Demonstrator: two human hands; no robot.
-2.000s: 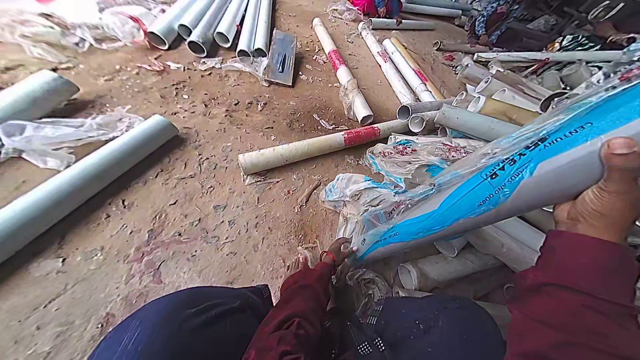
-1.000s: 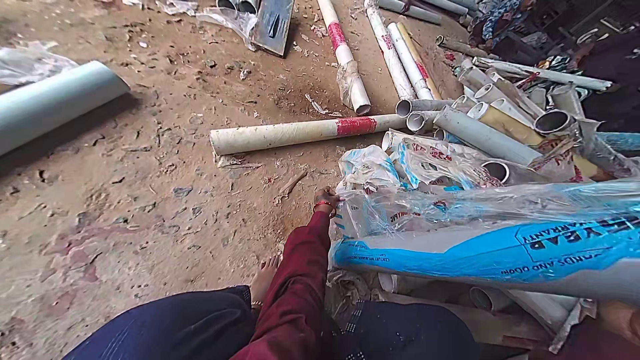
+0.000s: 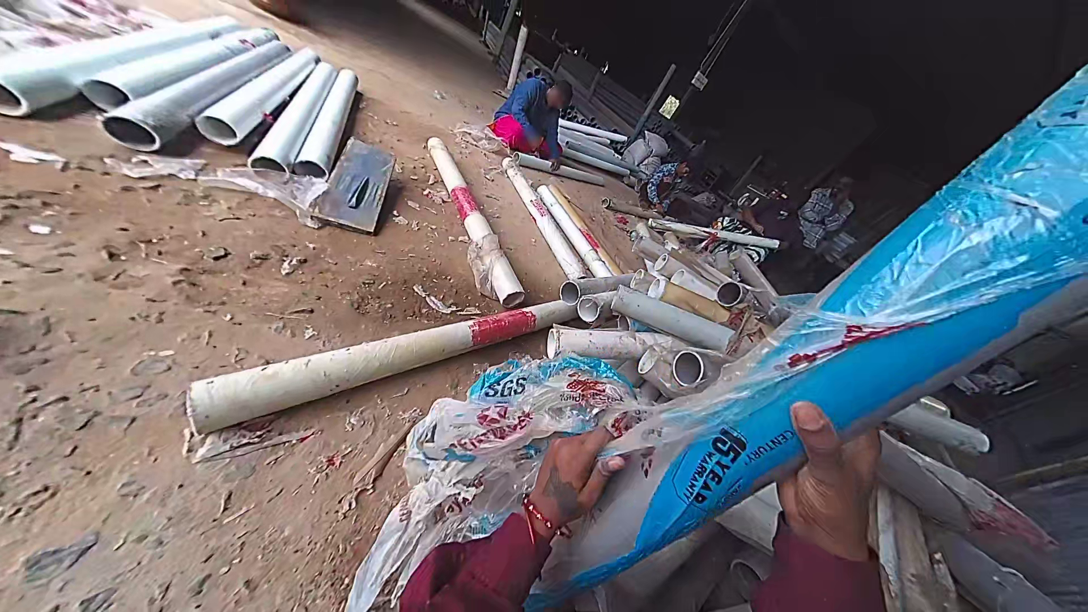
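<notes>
A large plastic pipe with blue printed film and clear plastic wrap slants from the bottom centre up to the right edge. My right hand grips its lower side, thumb on the blue film. Wearing a red bracelet, my left hand pinches the clear plastic film near the pipe's lower part. Crumpled printed plastic film lies on the ground just left of that hand. Beyond it rests a cream pipe with a red band.
Several grey-white pipes lie at the upper left beside a flat metal plate. A pile of short pipes is ahead, with more pipes under the held one. A person in blue crouches farther off, with others behind.
The wrapped pipe has tilted up steeply at its right end. My left hand now holds film drawn off its side. The view has swung up, showing people farther back.
</notes>
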